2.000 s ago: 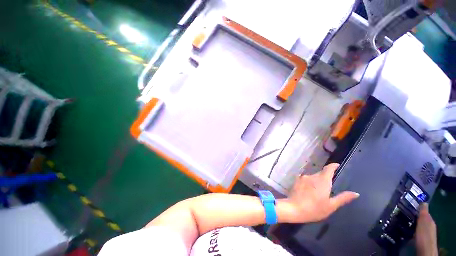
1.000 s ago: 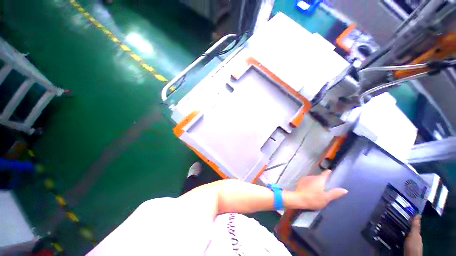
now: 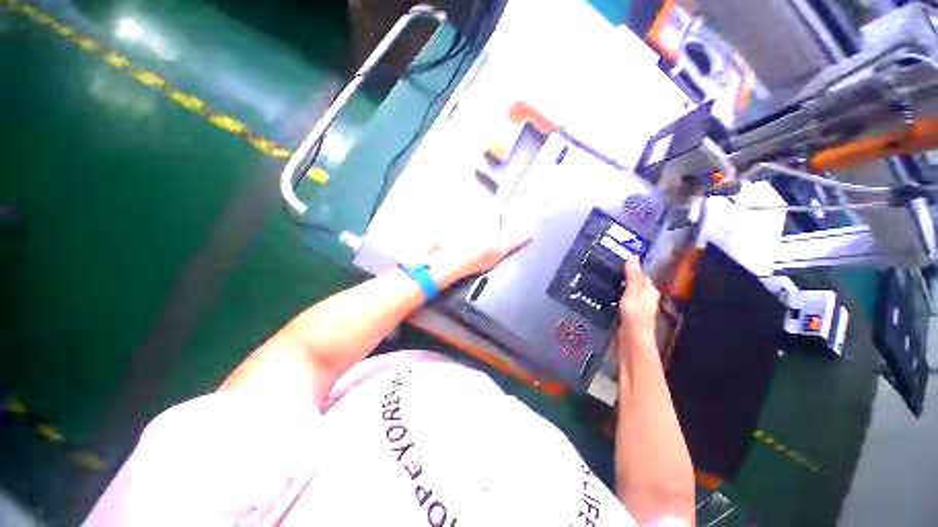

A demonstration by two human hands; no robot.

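A grey laptop [image 3: 525, 280], bottom side up, lies over the orange-edged fixture [image 3: 530, 115] on the white machine table. Two round fan grilles and a dark open recess show on it. My left hand [image 3: 483, 259], with a blue band at the wrist, holds its left edge, thumb on top. My right hand [image 3: 638, 293] holds it at the right edge beside the recess. Whether the laptop is fully seated in the fixture cannot be told.
A black pad [image 3: 732, 355] lies on the right-hand fixture. The white machine [image 3: 885, 77] with cables stands at the upper right. A metal handle [image 3: 345, 98] curves at the table's left side. A small white-black box [image 3: 818, 317] and a dark panel [image 3: 902, 340] are at the right.
Both hands have carried the laptop left from the right-hand fixture to the left one, which was empty. The black pad now shows on the right-hand fixture.
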